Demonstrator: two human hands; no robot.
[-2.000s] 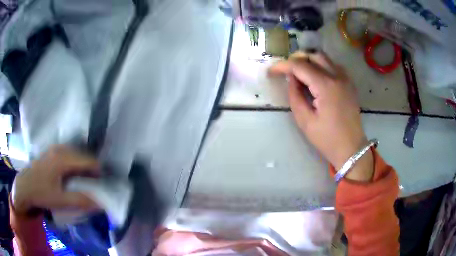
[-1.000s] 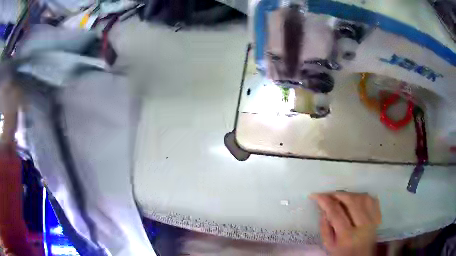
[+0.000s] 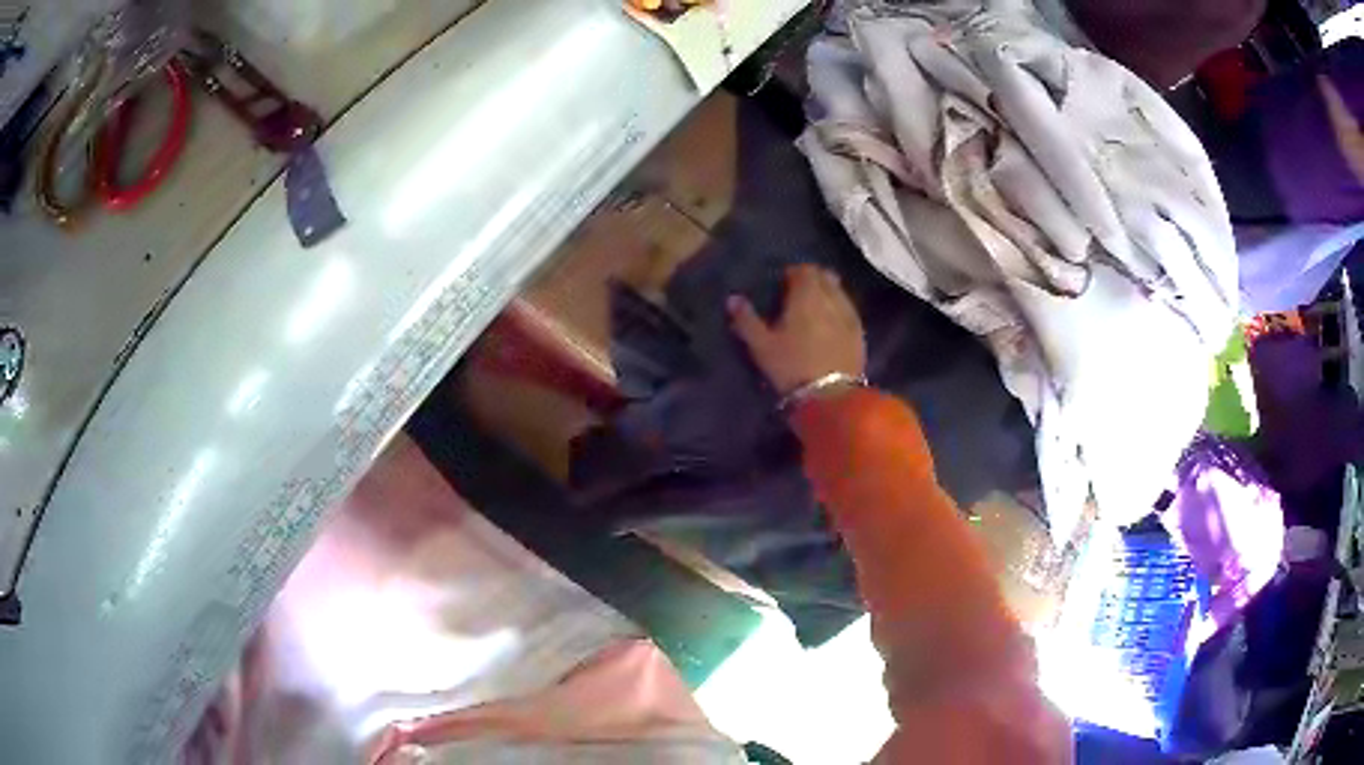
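Observation:
My right hand (image 3: 808, 332), with a bracelet at the wrist and an orange sleeve, is on a heap of dark cloth (image 3: 703, 366) below the table's edge. The thumb is apart from the fingers. The fingertips lie against the cloth, and I cannot tell whether they grip it. My left hand is not in view. A crumpled heap of pale greyish-pink cloth (image 3: 1032, 180) is beyond and to the right of my right hand.
The white table (image 3: 374, 254) with its printed ruler curves along the left. Red and orange scissors handles (image 3: 147, 138) and dark red snips (image 3: 266, 108) lie at upper left. Shiny pink cloth (image 3: 464, 628) is at the bottom. A blue slotted basket (image 3: 1144, 613) is at lower right.
The view has swung right, away from the machine head. My right hand has gone from the table to the dark cloth. My left arm and the grey panel have left the picture.

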